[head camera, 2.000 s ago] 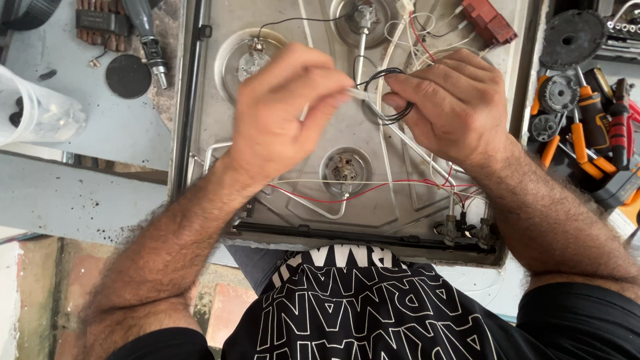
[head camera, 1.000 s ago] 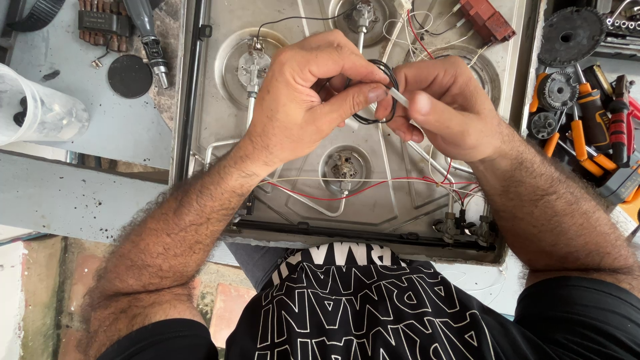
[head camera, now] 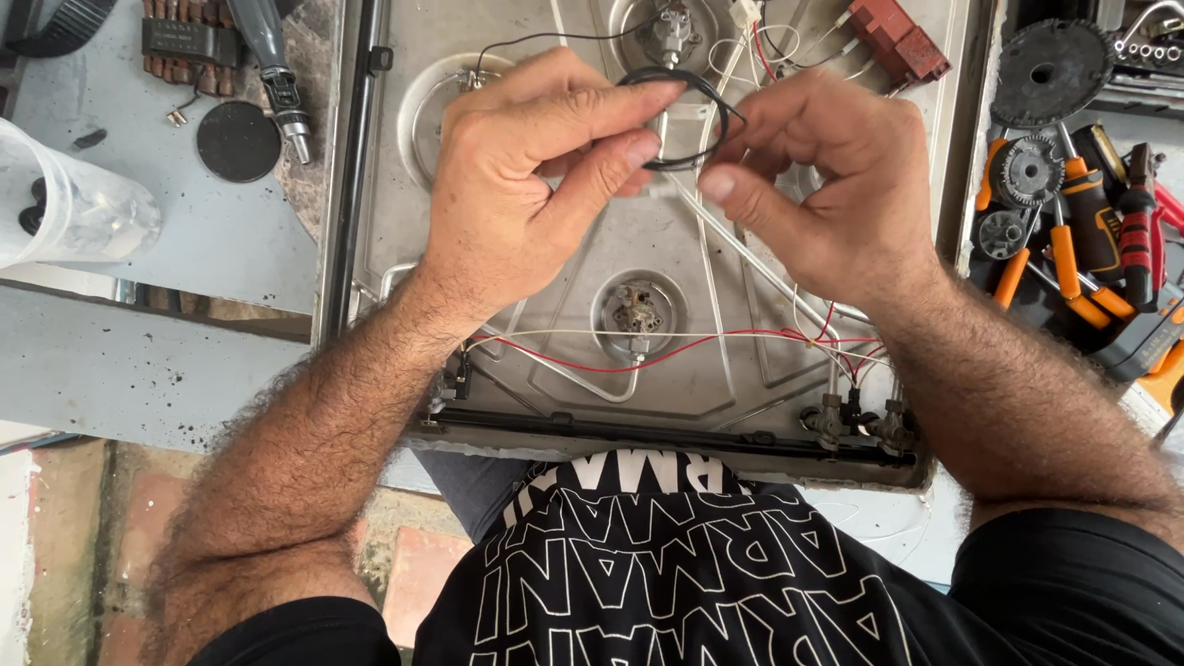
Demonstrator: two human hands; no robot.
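My left hand (head camera: 546, 166) pinches a small coil of black wire (head camera: 681, 165) between thumb and fingers, above the underside of a gas cooktop (head camera: 573, 268). My right hand (head camera: 823, 176) is at the coil's right side, its fingertips close on the coil or a loose end of it; the exact contact is blurred. Below the hands lie a burner base (head camera: 638, 310), metal gas tubes (head camera: 754, 264), and red wires (head camera: 647, 370) beside white ones. A dark red ignition module (head camera: 897, 46) with wires sits at the upper right. Gas valves (head camera: 823, 416) line the near right edge.
Right of the cooktop lie screwdrivers (head camera: 1091, 217), pliers, and toothed black discs (head camera: 1053, 74). On the left are a translucent plastic cup (head camera: 102, 213), a black burner cap (head camera: 238, 141), a grey-handled driver (head camera: 264, 46) and a holder of bits (head camera: 190, 42). The cooktop's black rail (head camera: 351, 176) runs between.
Two seconds ago both hands held the black wire bundle with a pale piece. The bundle is now a rounder loop, and the right hand's fingers have spread.
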